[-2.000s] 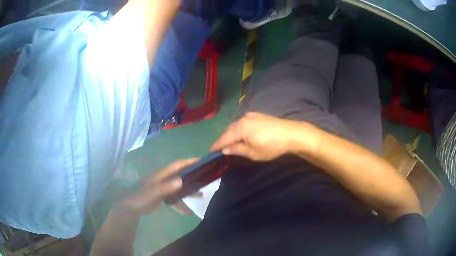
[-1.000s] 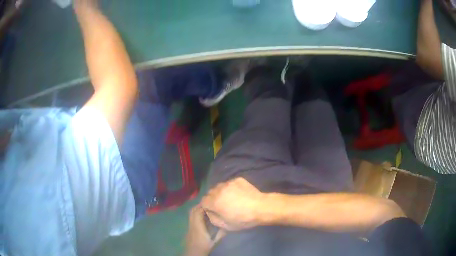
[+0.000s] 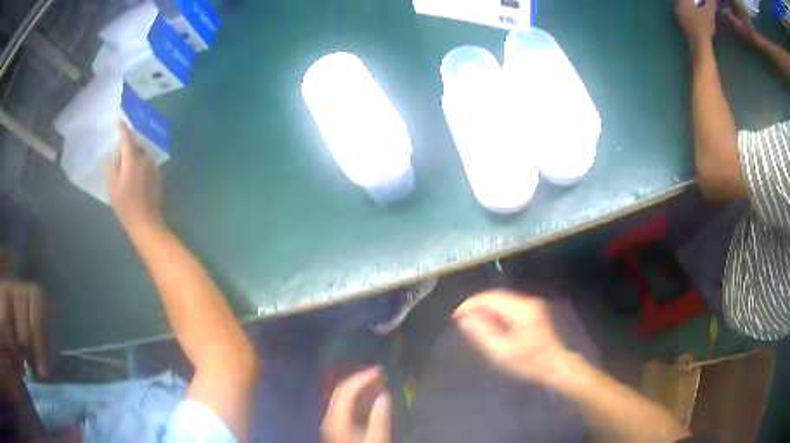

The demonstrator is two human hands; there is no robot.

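Note:
Three long oval white units lie on the green bench top and look overexposed. One unit (image 3: 357, 121) lies apart at the left; the other two, a middle unit (image 3: 489, 134) and a right unit (image 3: 554, 108), lie side by side, touching or nearly so. My left hand (image 3: 357, 408) is low in the picture, below the bench edge, fingers loosely bent and apart from the thumb, empty. My right hand (image 3: 511, 333) is in front of the bench edge above my lap, fingers loosely curled, with nothing visible in it. Neither hand touches a unit.
Blue-and-white boxes (image 3: 156, 65) stand at the far left, where another person's hand (image 3: 137, 177) touches one. A white box (image 3: 476, 10) is cut off at the top. A person in striped clothing (image 3: 762, 234) sits right. A red stool (image 3: 658, 277) and brown carton (image 3: 723, 394) are below.
The view has swung up onto the bench. My hands, together at my lap around a dark flat object earlier, are now apart; the object is no longer visible.

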